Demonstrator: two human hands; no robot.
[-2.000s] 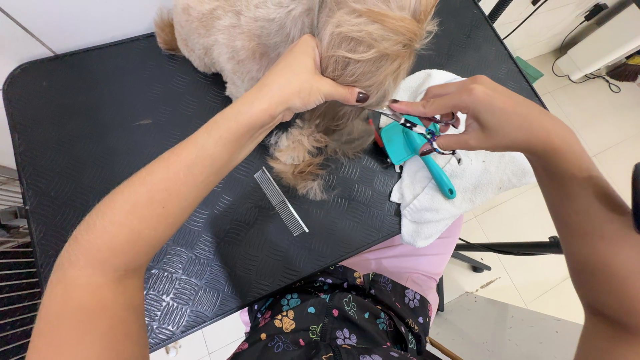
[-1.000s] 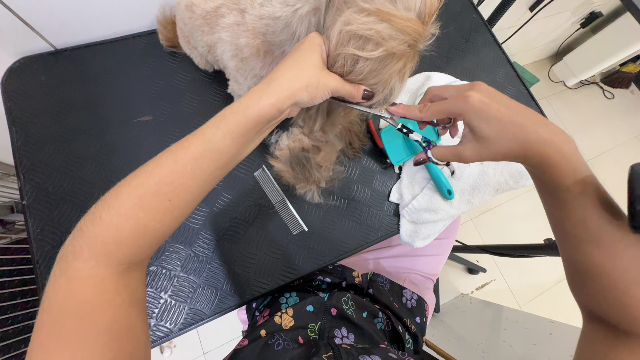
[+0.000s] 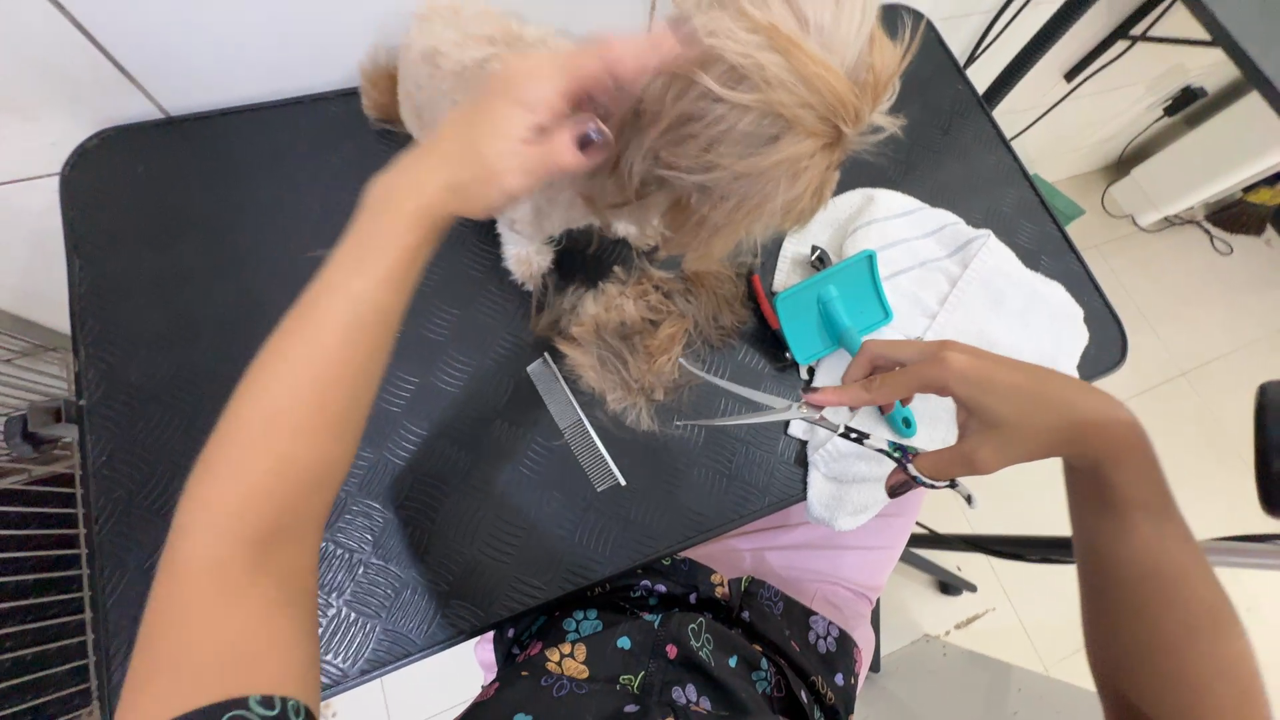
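A light brown, long-haired dog [image 3: 740, 130] is on the black grooming table [image 3: 250, 260], its head at the upper middle. My left hand [image 3: 540, 120], blurred, is beside the dog's head over its body; whether its fingers hold any hair cannot be told. In my right hand [image 3: 960, 410] are curved grooming scissors [image 3: 790, 410], their blades apart and pointing left, near the brown fur [image 3: 630, 340] low at the dog's front. A metal comb [image 3: 577, 422] lies on the table left of the scissor tips. The teal slicker brush [image 3: 835, 305] rests on a white towel [image 3: 960, 290] behind my right hand.
A red-handled tool [image 3: 764, 302] lies partly hidden between the dog and the brush. Wire cage bars [image 3: 45, 560] stand at the left edge of the table. Black metal legs [image 3: 1000, 545] and a cable are to the right, above the tiled floor.
My left hand has moved off the hair by the scissors, up and left. My right hand has drawn the scissors down and away from the dog's head, and their blades are now spread.
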